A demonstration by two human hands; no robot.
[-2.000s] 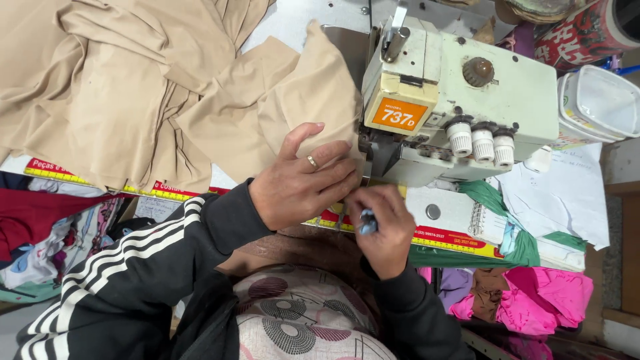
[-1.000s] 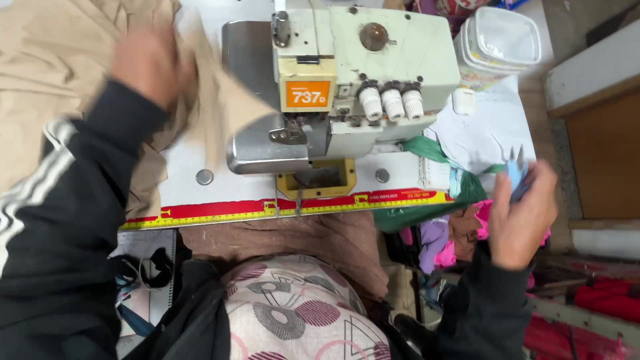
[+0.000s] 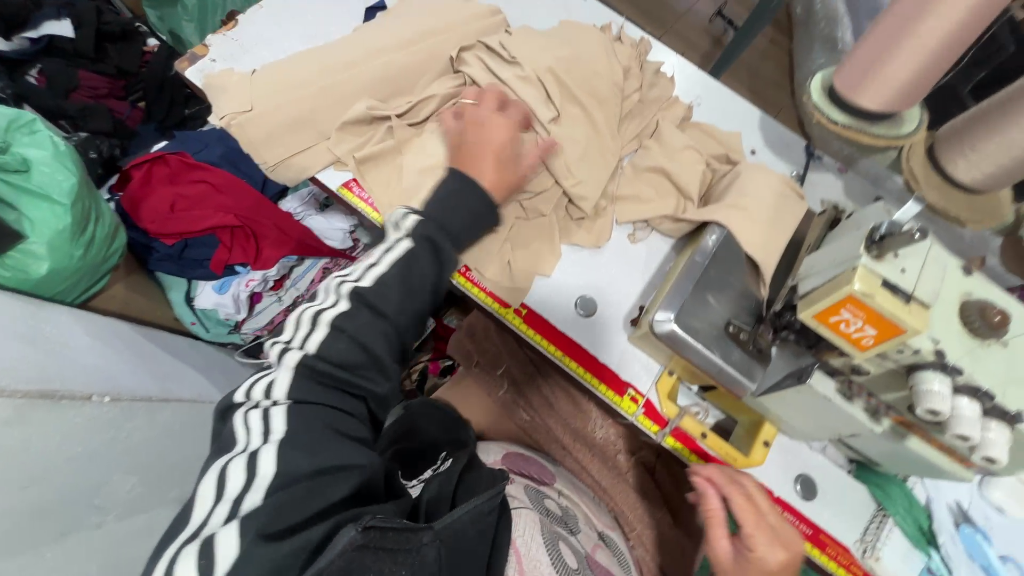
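Observation:
My left hand (image 3: 492, 144) lies on a heap of beige knit fabric (image 3: 588, 120) spread over the white table; its fingers are slightly blurred, and whether they grip the cloth cannot be told. A strip of the fabric runs right, over the metal cover, to the presser area of an overlock sewing machine (image 3: 860, 320). My right hand (image 3: 744, 520) is at the table's front edge, below the yellow frame (image 3: 720, 424) of the machine, with its fingers curled and nothing plainly held. Light blue thread snips (image 3: 980, 544) lie at the lower right, apart from that hand.
A red and yellow measuring tape (image 3: 560, 352) runs along the table's front edge. Two large thread cones (image 3: 912, 56) stand behind the machine. Piled garments (image 3: 216, 208) and a green plastic bag (image 3: 56, 208) are at the left. Green cloth (image 3: 896, 500) lies right of the machine.
The snips, in my right hand one second ago, now lie on the table. That hand has moved back toward the table's front edge. The view has swung left.

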